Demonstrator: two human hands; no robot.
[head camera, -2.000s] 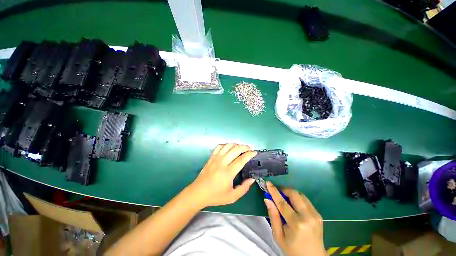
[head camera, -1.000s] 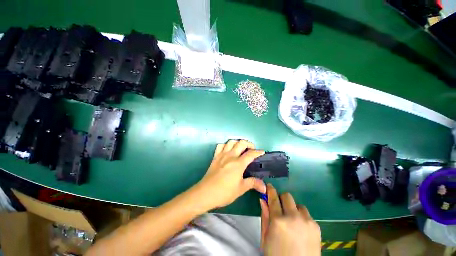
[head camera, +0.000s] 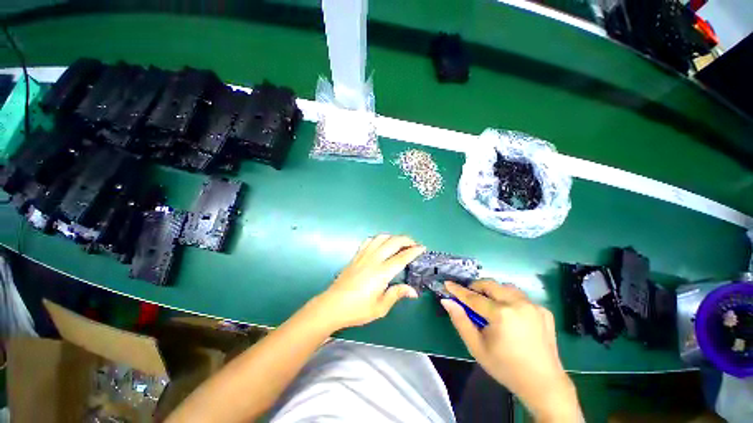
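A black plastic housing (head camera: 446, 266) lies on the green bench in front of me. My left hand (head camera: 369, 279) holds its left end, with fingers over the top edge and the thumb at the lower left. My right hand (head camera: 508, 324) is closed around the flush cutters (head camera: 467, 312). Their blue handle shows between the fingers, and the short metal jaws are at the housing's lower edge. Whether the jaws touch it cannot be told.
Stacked black housings (head camera: 177, 107) fill the left. A zip bag of metal parts (head camera: 347, 136), a loose metal heap (head camera: 422, 173) and an open bag of black parts (head camera: 516, 183) lie behind. Black pieces (head camera: 596, 299) and a purple basket (head camera: 730, 329) are at right.
The camera view has shifted. My right hand has turned and moved right and up beside the housing, and more of the cutters shows. My left hand still holds the housing's left end.
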